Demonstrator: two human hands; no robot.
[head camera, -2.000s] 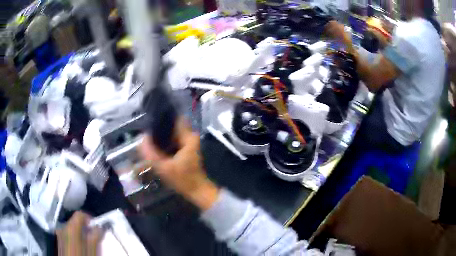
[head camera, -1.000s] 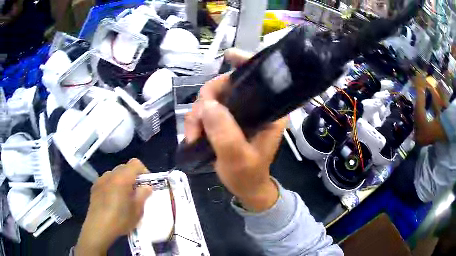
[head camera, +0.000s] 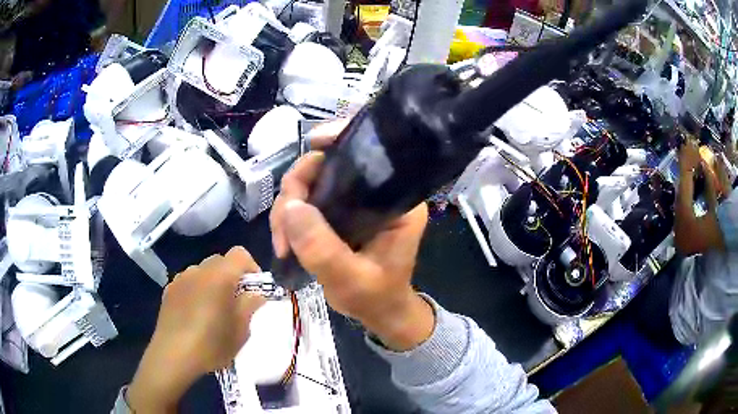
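My right hand (head camera: 356, 251) grips a thick black electric screwdriver (head camera: 388, 154) with a pale label, its cable running to the upper right. The driver's tip end points down at the top edge of a white camera housing (head camera: 320, 364); whether it touches a screw is hidden. My left hand (head camera: 198, 315) holds the housing's upper left edge, beside a small metallic piece (head camera: 260, 285). Red, yellow and black wires (head camera: 294, 335) run down inside the housing's opening. The housing's bottom is cut off by the picture's edge.
White dome camera bodies (head camera: 198, 194) with slatted brackets are piled at left. Open camera heads (head camera: 570, 279) with black interiors and coloured wires stand at right. A pale post (head camera: 433, 32) rises behind. A person's arm (head camera: 692, 202) is at far right. A brown cardboard box (head camera: 603, 392) is lower right.
Two seconds ago my right hand was farther from the housing. Since one second ago, the screwdriver has moved left and its tip end has come to the housing's top edge.
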